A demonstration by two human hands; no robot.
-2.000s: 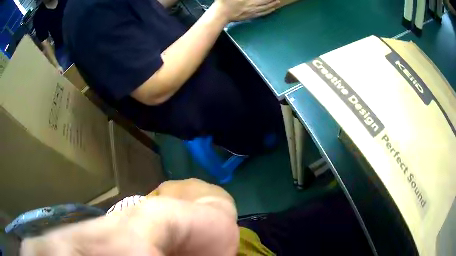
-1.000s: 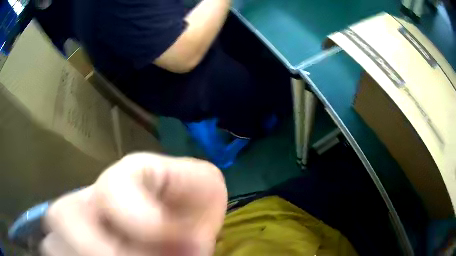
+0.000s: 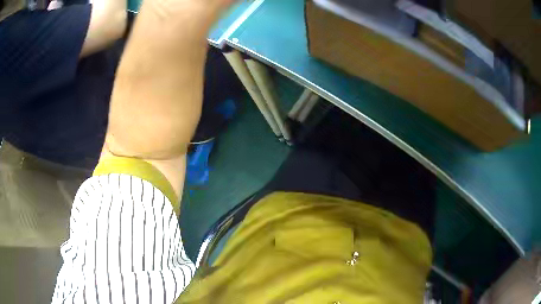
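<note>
An open brown carton [image 3: 403,86] lies on the green bench at the upper right, cut off by the picture's edge. Its pale inner rim and grey, blurred contents show, with a brown flap [image 3: 501,24] raised behind them. My left forearm reaches up across the left side in a striped, yellow-edged sleeve. My left hand [image 3: 190,5] is mostly cut off by the top edge, well left of the carton; its fingers do not show. A blurred patch of skin at the lower right corner [image 3: 515,284] may be my right arm or hand; its fingers cannot be made out.
The green bench [image 3: 267,35] has a metal edge [image 3: 379,127] curving to the lower right, with pale tubular legs [image 3: 261,95] below. A person in dark clothing [image 3: 47,89] sits at the left, near a blue stool [image 3: 200,163]. Brown cartons [image 3: 29,202] stand at the far left.
The view has swung right. My left hand has gone from the lower left up to the top edge. The carton's printed top no longer shows; its inside does.
</note>
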